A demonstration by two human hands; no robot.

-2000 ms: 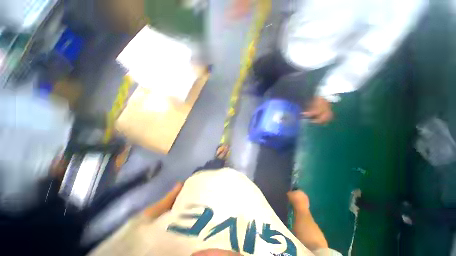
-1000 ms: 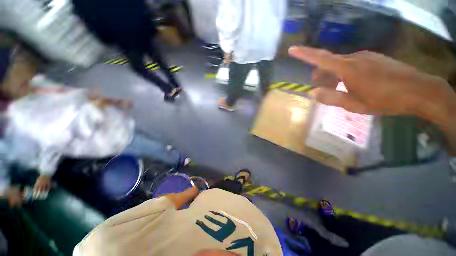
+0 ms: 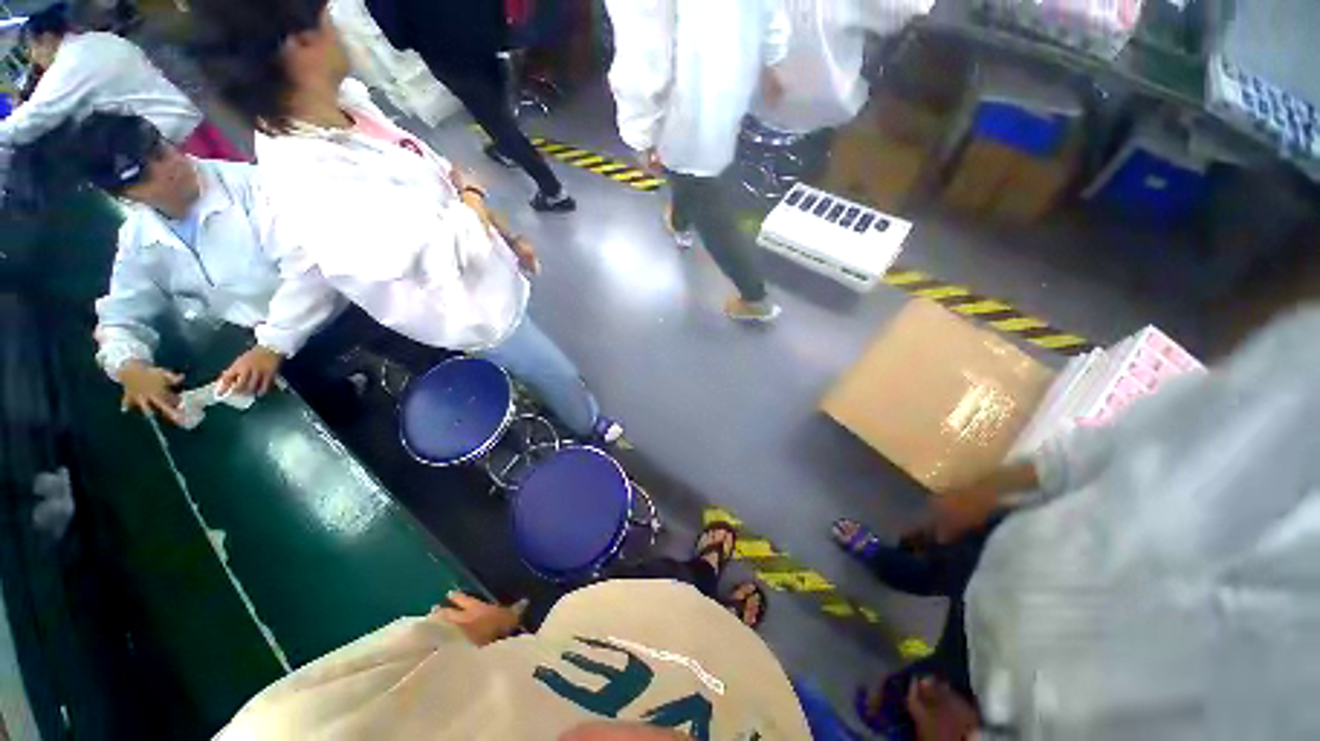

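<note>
My left hand (image 3: 481, 618) is at the near edge of the green bench top (image 3: 311, 500), at the lower left, beside my cream shirt. Its fingers look slightly apart and nothing shows in it. My right hand is not in view. Two round stools (image 3: 572, 510) with dark blue seats and chrome legs stand beside the bench, just ahead of my left hand.
A person in a white coat (image 3: 1144, 579) fills the lower right. Beyond are a cardboard sheet (image 3: 941, 394), a pink-patterned white stack (image 3: 1144, 374) and a white tray with dark pieces (image 3: 835, 232). Other people stand ahead; one (image 3: 217, 261) leans on the bench.
The large bare hand pointing across the right side has left the view. A white-coated person now fills the lower right. The view has turned; bench and stools show more fully.
</note>
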